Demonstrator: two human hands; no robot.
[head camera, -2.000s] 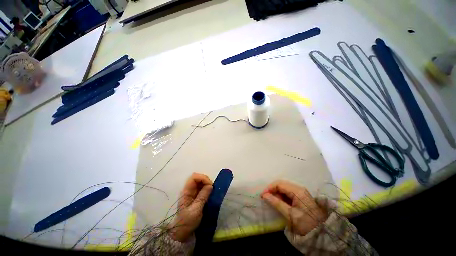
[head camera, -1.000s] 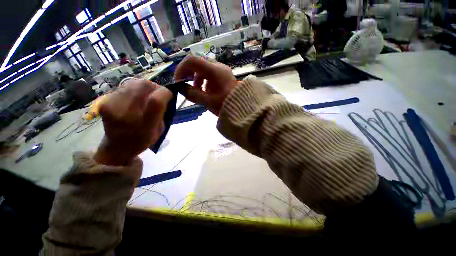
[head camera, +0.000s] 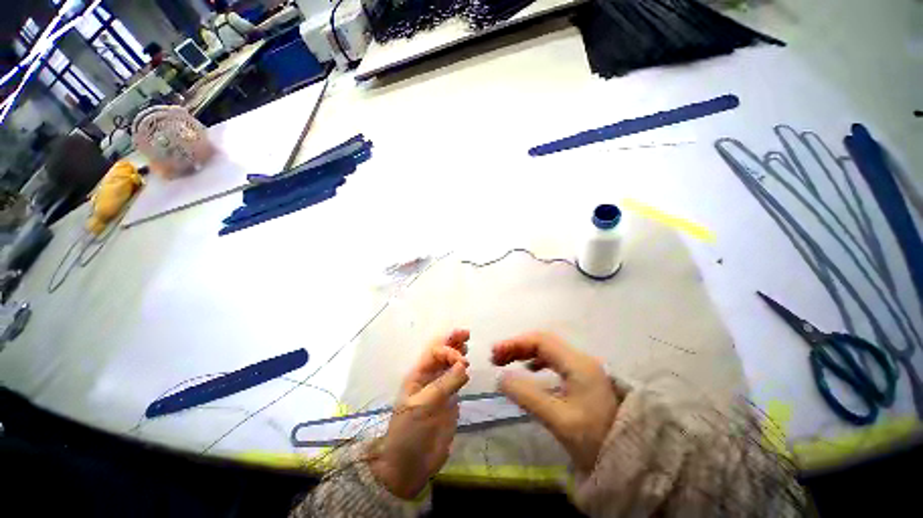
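Note:
My left hand (head camera: 425, 425) and my right hand (head camera: 572, 400) are raised facing each other over the beige-grey board (head camera: 486, 304), with a gap between them. The thumb and fingers of my right hand are apart, with nothing visible in them. My left fingertips are close together; whether they pinch a needle or thread cannot be seen. A strap (head camera: 334, 430) lies underside up along the near edge, pale with a grey-blue border, passing under both hands, which partly hide it. The white thread cone (head camera: 601, 248) stands upright beyond, its dark thread tail (head camera: 516, 253) running left.
Green-handled scissors (head camera: 852, 374) and grey-blue trim loops (head camera: 810, 218) lie right. A navy strap stack (head camera: 304, 187) lies far left, single straps near left (head camera: 228, 384) and at the top (head camera: 636, 125). Loose threads and yellow tape (head camera: 668, 220) show around the board. A fan (head camera: 170, 140) stands beyond.
The view tilted up, then back down. My hands held a navy strap raised up left; now they are low over the board, apart, and a strap lies pale side up beneath them.

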